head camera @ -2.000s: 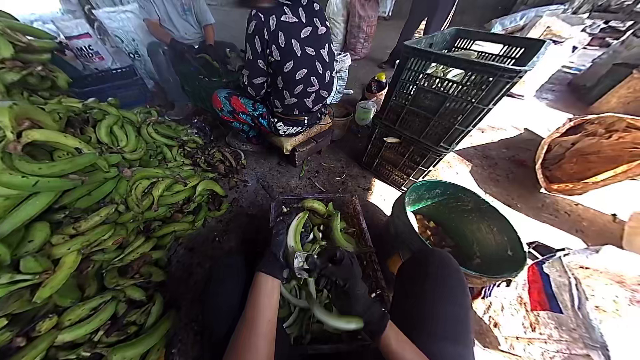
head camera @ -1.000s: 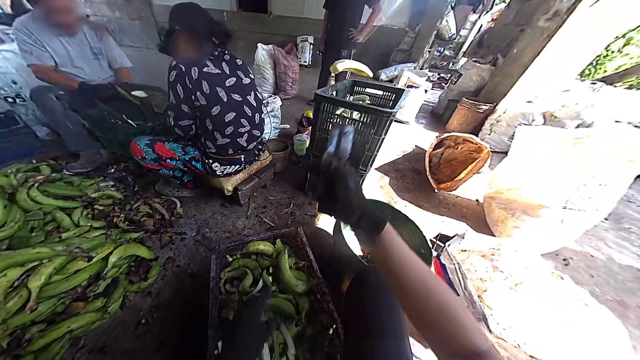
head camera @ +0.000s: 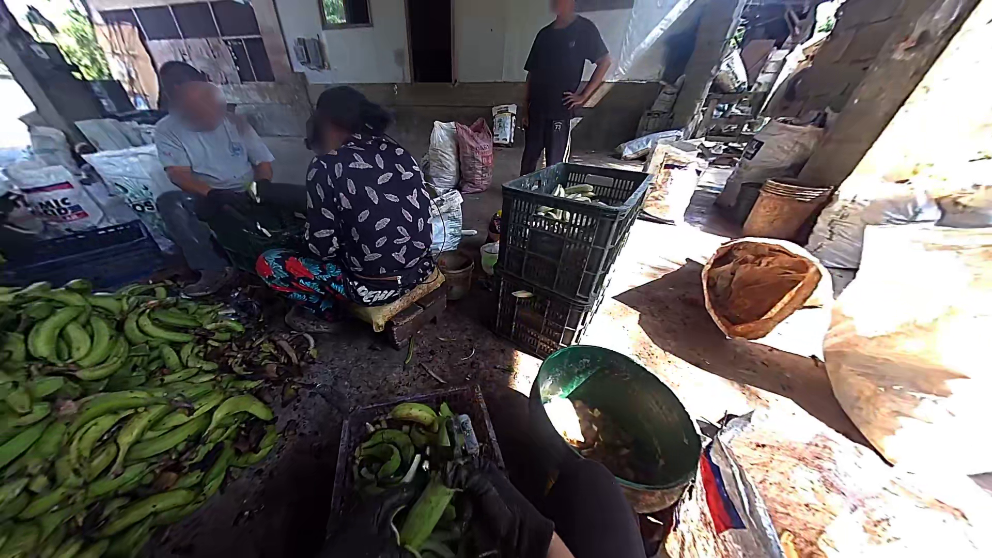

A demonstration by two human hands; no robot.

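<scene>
A dark crate (head camera: 488, 418) of green plantains and peel stands between my legs. My right hand (head camera: 496, 496), in a black glove, is over its right side, closed around a pale, flat-bladed tool (head camera: 468, 435) whose exact kind I cannot tell. A green plantain (head camera: 427, 513) lies between my two hands, its upper end beside the right fingers. My left hand (head camera: 368, 523), also black-gloved, is dark and blurred at the crate's near left; it appears to be against the plantain, but its fingers cannot be made out. A large heap of green plantains (head camera: 139, 434) spreads over the floor at left.
Right of the crate stands a green bucket (head camera: 670, 418) with scraps inside. Beyond it are stacked black crates (head camera: 542, 248), the upper holding peeled plantains (head camera: 570, 203). Two people sit ahead at left, one on a low stool (head camera: 418, 314); another stands behind. An open sack (head camera: 717, 314) lies right.
My right hand was raised toward the green bucket and stacked crates one second ago; it is now back down over the crate between my legs. The view has tilted up.
</scene>
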